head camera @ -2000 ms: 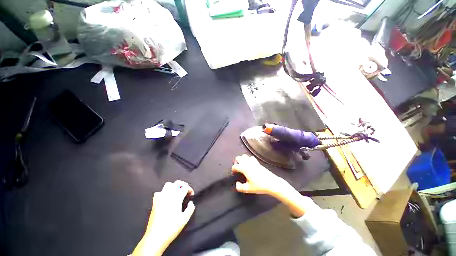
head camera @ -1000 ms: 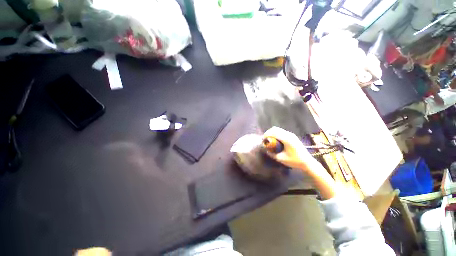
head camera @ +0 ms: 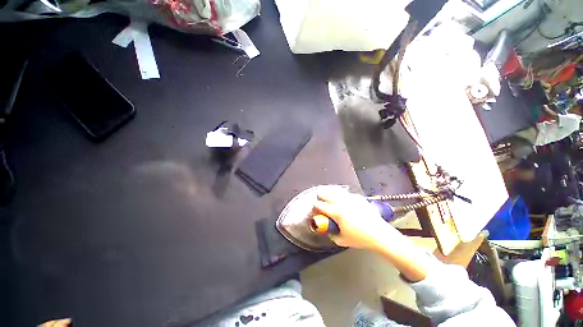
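Note:
My right hand [head camera: 350, 218] grips the handle of the steam iron [head camera: 299, 216], whose orange button shows beside my fingers. The iron's soleplate rests on a black cut piece [head camera: 270, 246] at the table's front edge and covers its right part. A small stack of black cut pieces [head camera: 273, 159] lies behind it on the dark table [head camera: 128, 223]. A white scrap [head camera: 219, 138] with black bits lies left of the stack. Only the fingertips of my left hand [head camera: 56, 323] show at the bottom left edge, so I cannot tell what it does.
A smartphone [head camera: 96, 99] lies at the left, with scissors [head camera: 14, 92] at the far left edge. White strips [head camera: 144, 51] and a clear bag with red contents [head camera: 198, 14] are at the back. A white box [head camera: 345, 22] stands behind the metal rest plate [head camera: 374, 131].
My right hand has taken hold of the iron and moved it from the right onto the black piece. My left hand has let go of the dark piece and moved to the bottom left edge.

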